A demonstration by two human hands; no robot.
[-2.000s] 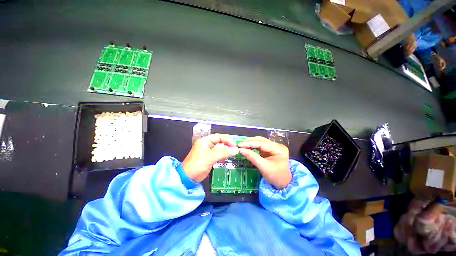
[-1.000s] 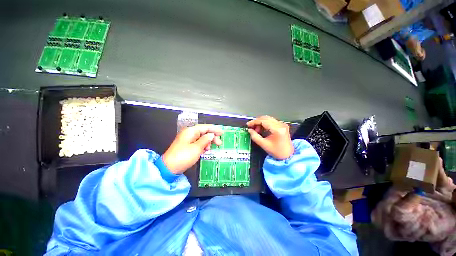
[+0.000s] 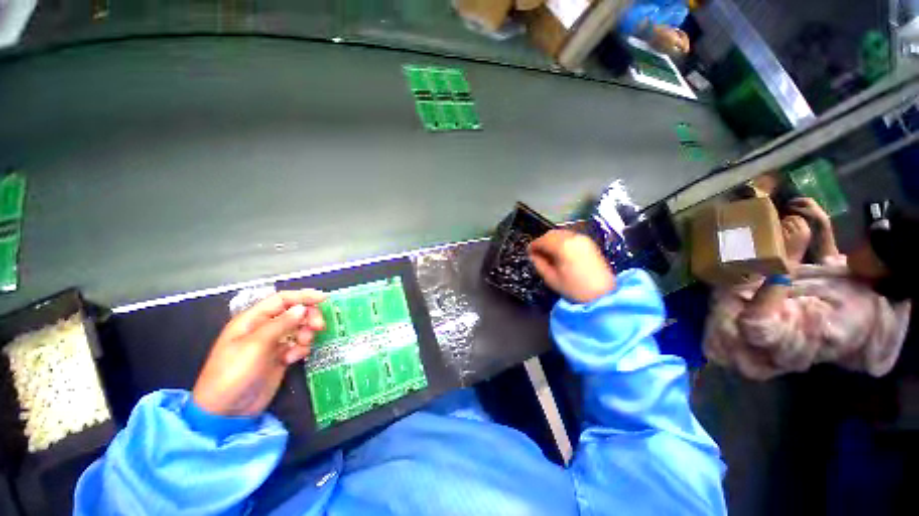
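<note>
A green circuit board panel (image 3: 368, 353) lies slightly tilted on the black bench in front of me, with a pale band across its middle. My left hand (image 3: 264, 345) is over its left edge, fingers curled together; small pale bits seem to show between the fingertips. My right hand (image 3: 572, 265) is at the right black bin (image 3: 512, 264), its fingertips over the bin's right side above dark, glinting components. Whether the fingers hold a component cannot be seen. The left bin (image 3: 89, 348) holds heaped cream-white components (image 3: 58, 383).
Clear tape (image 3: 448, 312) lies on the bench between panel and right bin. A shiny silver-black bag (image 3: 620, 217) is right of that bin. The dark belt (image 3: 252, 151) carries green panels (image 3: 443, 98). A person in pink (image 3: 806, 317) is by a cardboard box (image 3: 738, 238) at right.
The view has turned to the right. My right hand has left the panel and moved to the right bin. My left hand has stayed near the panel's left side.
</note>
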